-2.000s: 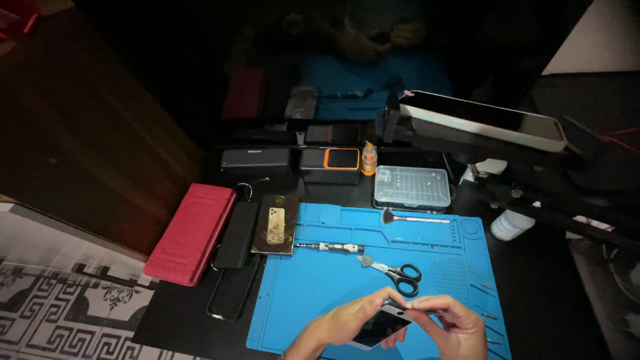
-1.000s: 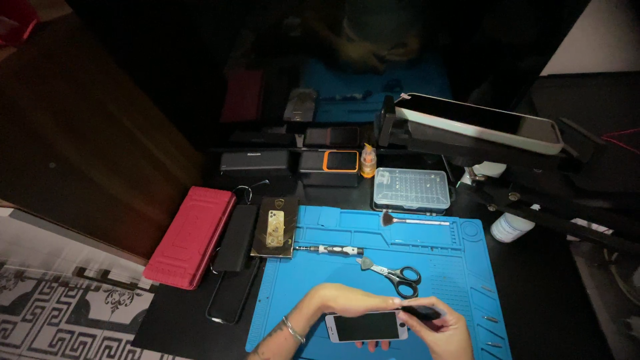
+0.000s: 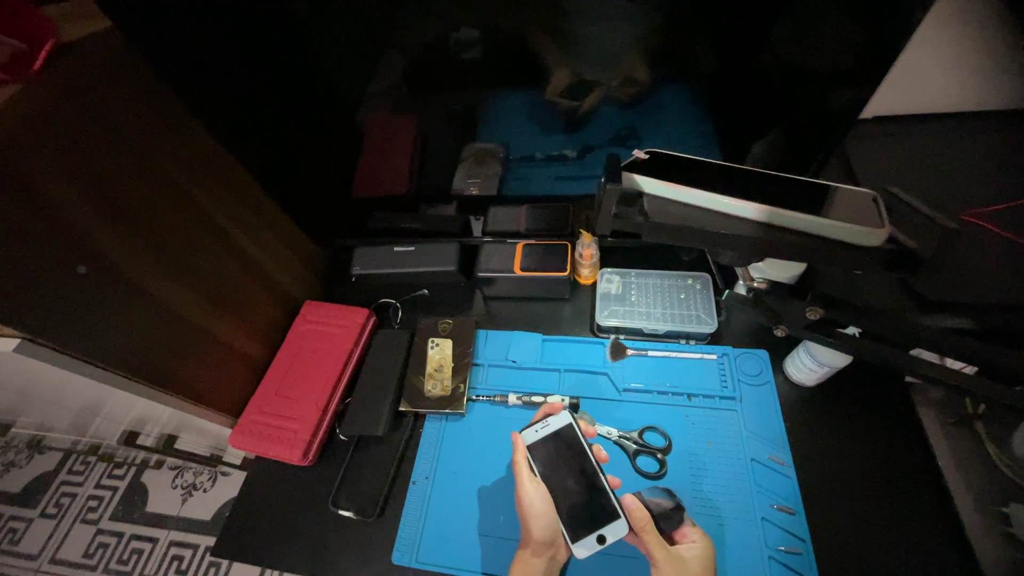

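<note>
A smartphone with a white front and a dark screen (image 3: 572,480) lies tilted in my left hand (image 3: 534,508), whose fingers wrap round its far edge. My right hand (image 3: 668,536) holds a small dark object (image 3: 662,508), too unclear to name, beside the phone's lower right corner. Both hands are over a blue silicone repair mat (image 3: 456,488). Just beyond them, black-handled scissors (image 3: 644,448) lie on the mat, with a precision screwdriver (image 3: 536,400) to their left. A fan brush (image 3: 664,354) rests in the mat's upper tray.
On the left are a red case (image 3: 308,384), dark cases (image 3: 376,384) and a box with a phone picture (image 3: 438,368). Behind the mat stand a clear-lidded bit case (image 3: 656,304), a small bottle (image 3: 586,260) and a white jar (image 3: 814,362). A phone on a holder (image 3: 760,196) overhangs the right.
The white-fronted phone has turned from lying sideways to nearly upright in my left hand. My right hand, with the dark object, has moved down from the phone's upper right corner.
</note>
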